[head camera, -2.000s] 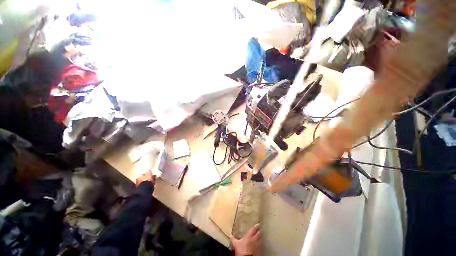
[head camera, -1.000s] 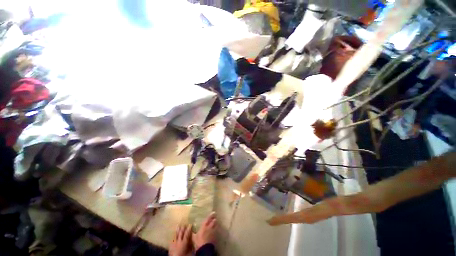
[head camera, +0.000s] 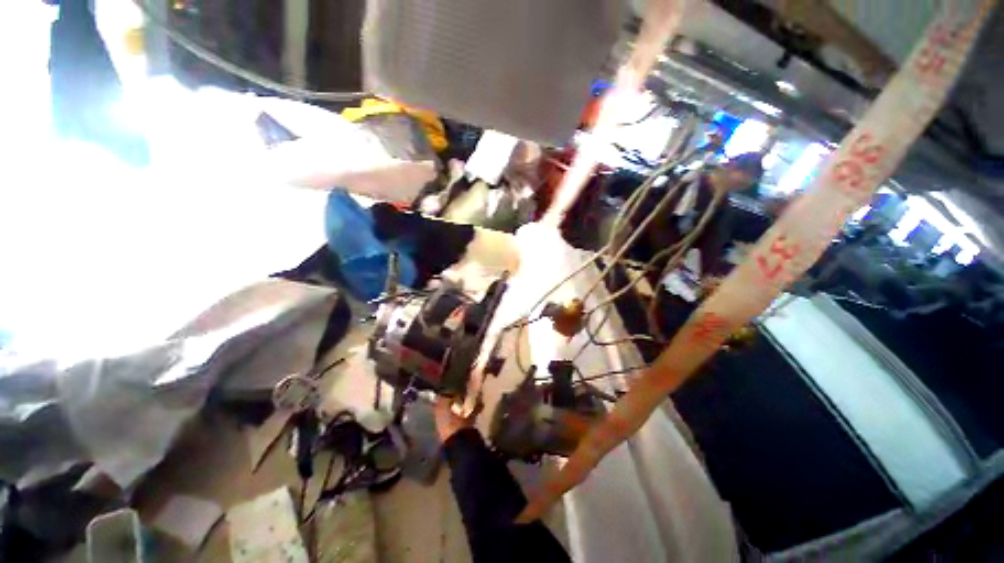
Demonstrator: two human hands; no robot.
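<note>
My right hand (head camera: 454,420) reaches out in a dark sleeve, small and blurred, at the lower edge of a dark cloth cutting machine (head camera: 432,339). Whether its fingers grip the machine is unclear. A second dark machine with an orange patch (head camera: 550,416) stands just right of the hand. My left hand is not in view. A tape measure with red numbers (head camera: 771,264) hangs close in front of the camera, with its other strand glaring pale.
Coiled black cord (head camera: 358,445), a notepad (head camera: 268,530) and a pale plastic box (head camera: 113,539) lie on the table's near left. White fabric glares at left. Cables with an orange-brown lump (head camera: 566,318) hang over white rolls (head camera: 617,484). Black quilted fabric (head camera: 793,429) lies right.
The view has swung right and up. My right hand has left the greenish strip near the table edge and reached forward to the machine. My left hand has gone out of view.
</note>
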